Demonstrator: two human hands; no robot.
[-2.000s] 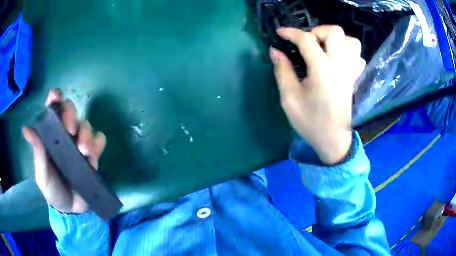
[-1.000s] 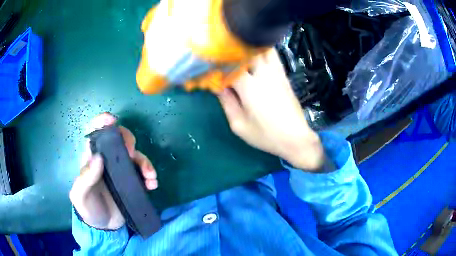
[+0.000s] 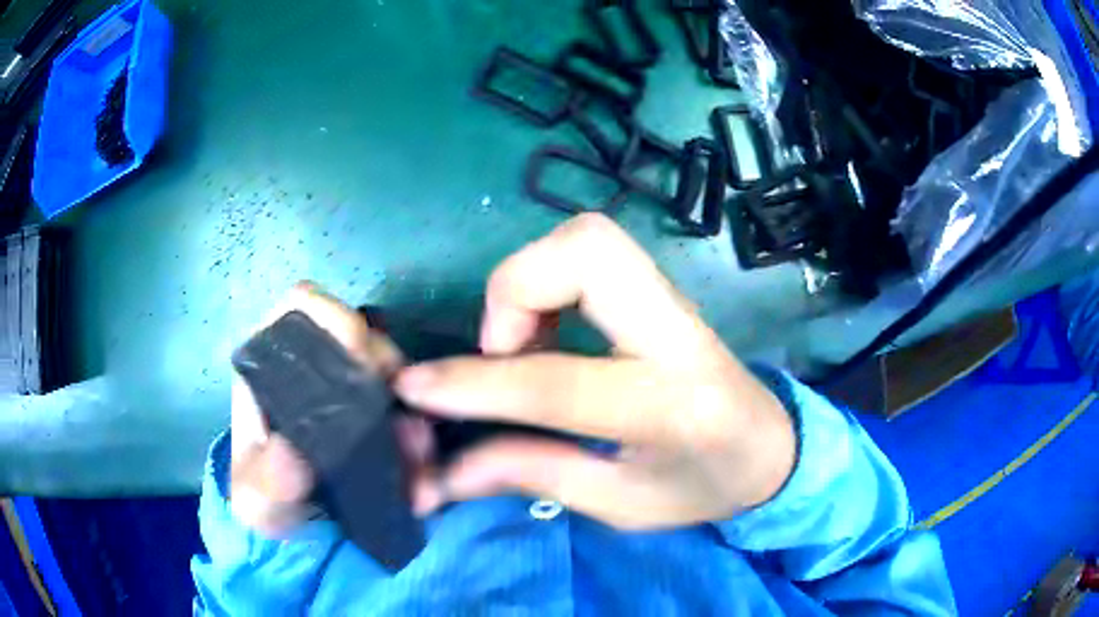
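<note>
A black housing (image 3: pixel 344 440) is tilted in front of the smock, its end block facing up. My left hand (image 3: pixel 271 464) holds it around the sides, blurred. My right hand (image 3: pixel 639 404) is beside it, thumb and fingers bent, fingertips at the housing's right side. A dark shape lies between the right fingers and the housing; whether the fingers grip it cannot be told. The power screwdriver is not in view.
Black rectangular frames (image 3: pixel 579 181) lie loose on the green mat (image 3: pixel 362 157), upper centre to right. A clear plastic bag (image 3: pixel 988 193) is at the right. A blue screw bin (image 3: pixel 151 90) holds dark screws at upper left. Waiting housings (image 3: pixel 30 313) stand at the left edge.
The orange screwdriver that was at my right hand has left the picture. My right hand has come down to the housing. The housing has turned end-up in my left hand. The view has shifted.
</note>
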